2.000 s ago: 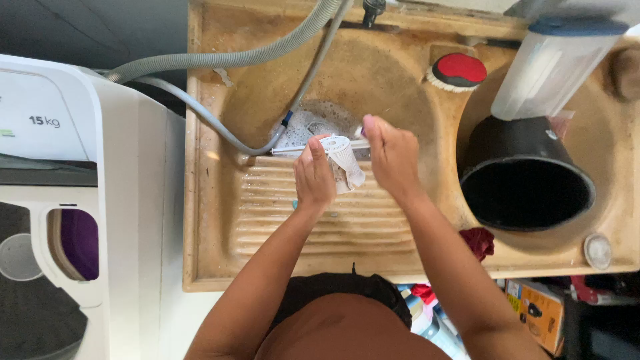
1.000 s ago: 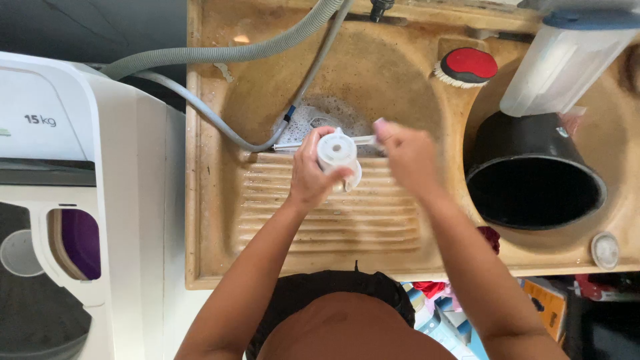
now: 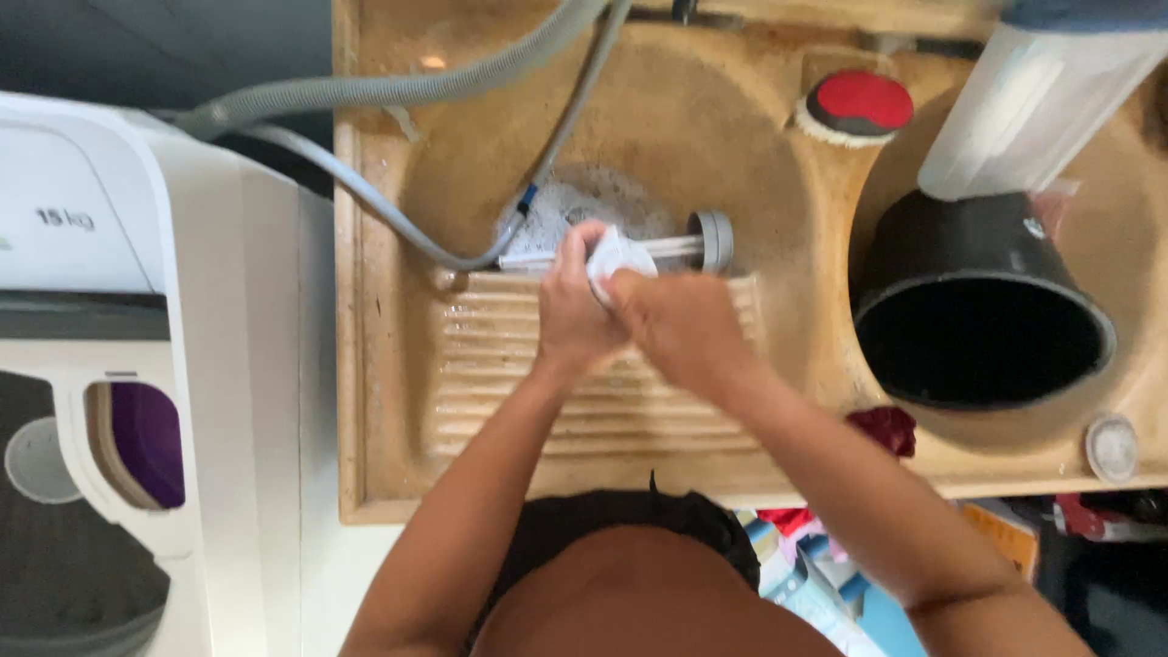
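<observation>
A small white plastic part [image 3: 620, 259] sits between my two hands above the ribbed washboard of the sink [image 3: 593, 401]. My left hand [image 3: 577, 306] is closed around its left side. The fingers of my right hand [image 3: 680, 324] press on its lower right side; the fingertips are partly hidden, so their hold cannot be told. Just behind, a grey round cap with white rods [image 3: 719, 240] lies in the basin, with soap suds [image 3: 593, 205] farther back and to its left.
Grey hoses [image 3: 365, 91] cross the sink's left side beside a white washing machine [image 3: 237, 365]. A red scrubbing brush [image 3: 862, 102] rests on the divider. The right basin holds a black bucket [image 3: 967, 246] and a clear container [image 3: 1013, 109]. A dark red cloth [image 3: 885, 431] lies at the front.
My right hand has moved left, from beside the white part onto it. The grey cap, not visible in the earlier frames, now shows in the basin.
</observation>
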